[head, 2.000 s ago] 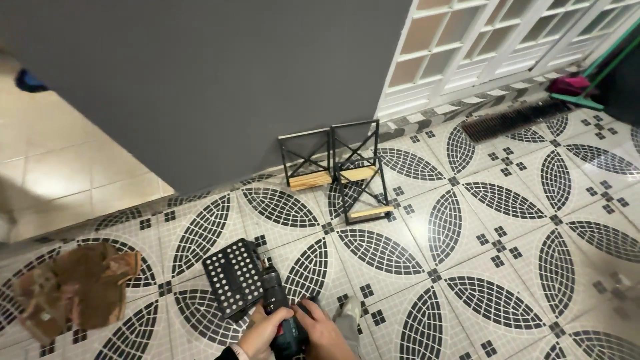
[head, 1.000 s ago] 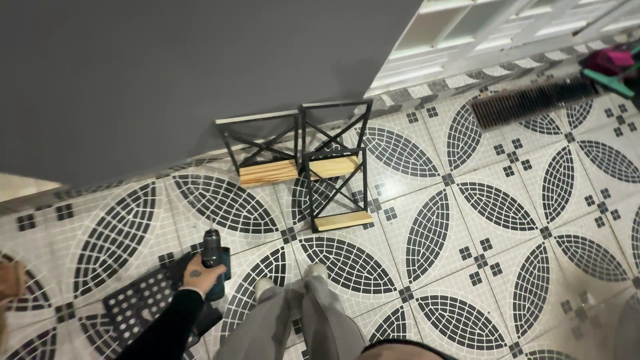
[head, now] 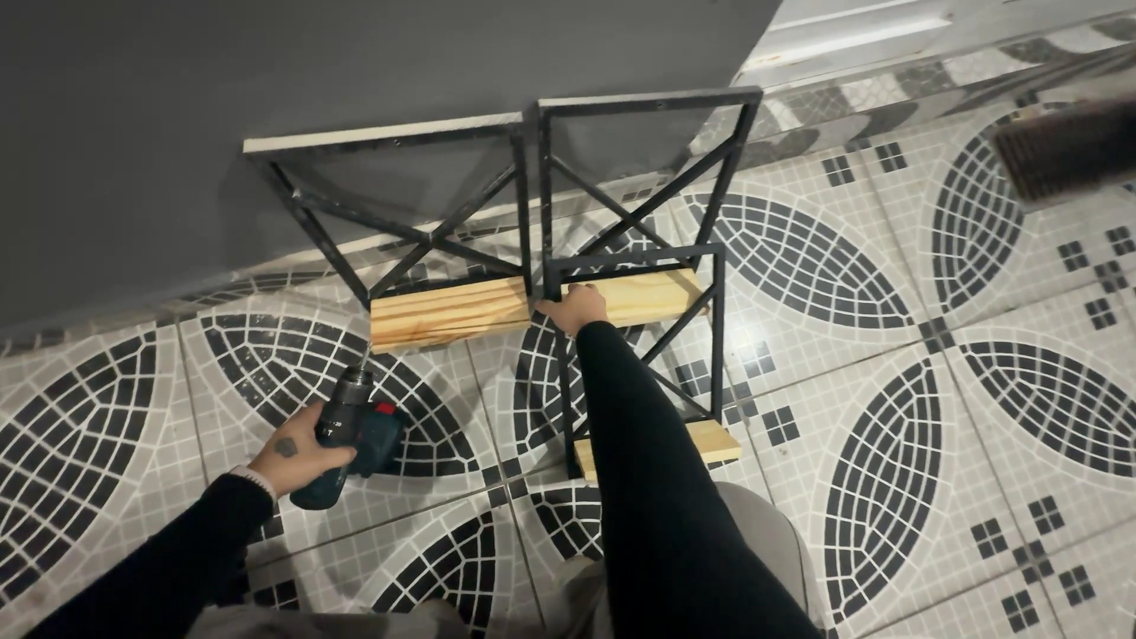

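Observation:
My left hand grips a dark green and black cordless drill, its bit pointing up near the left end of a pine board. That board sits at the foot of a black metal frame with an X brace, leaning at the grey wall. My right hand rests on the upright of a smaller black X-braced frame and the left part of a second pine board. Behind it stands another tall black frame. A lower pine board is partly covered by my right sleeve.
The grey wall runs behind the frames. Patterned tiles cover the floor. A dark grate or brush-like object lies at the far right, blurred. A white door or window frame is at the upper right. My knees and feet are below.
The drill, held low by the left hand a second ago, is now up by the left board. My right hand has reached out to the frames. The view has come closer to them.

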